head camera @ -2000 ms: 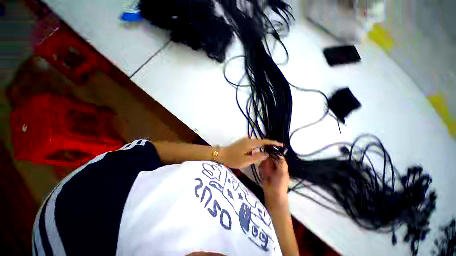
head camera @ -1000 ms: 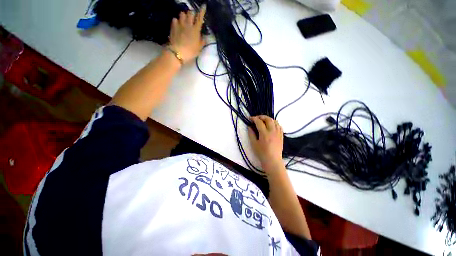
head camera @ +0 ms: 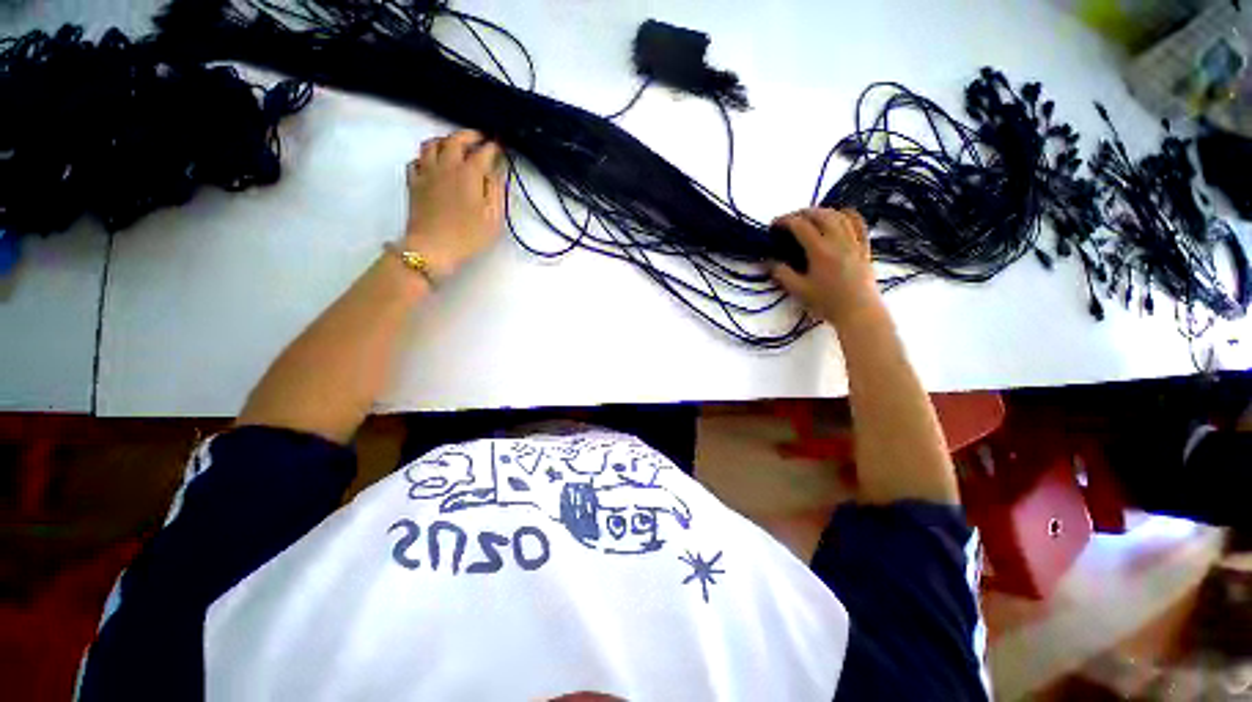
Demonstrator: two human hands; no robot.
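Note:
A thick hank of black cables [head camera: 604, 167] sweeps across the white table from upper left to right. Its right part fans into loops ending in small dark connectors [head camera: 1013, 130]. My left hand [head camera: 456, 199], with a bracelet at the wrist, lies at the hank's near edge, fingers toward the cables; whether it grips any is unclear. My right hand [head camera: 827, 258] is closed over the hank where the strands narrow, left of the loops. A heap of short black coils [head camera: 131, 130] lies at the left. A small black fringed bunch [head camera: 673, 58] lies above the hank.
The white table [head camera: 247, 329] has a seam at the left and its front edge near my body. Another spread of connector ends [head camera: 1151, 206] lies far right. A blue piece [head camera: 7, 252] shows at the left rim. A red stool [head camera: 1030, 528] stands below the table at right.
The view has turned, so the table edge now runs level. My left hand has moved from by the coil heap to the hank's near edge. My right hand is still on the hank.

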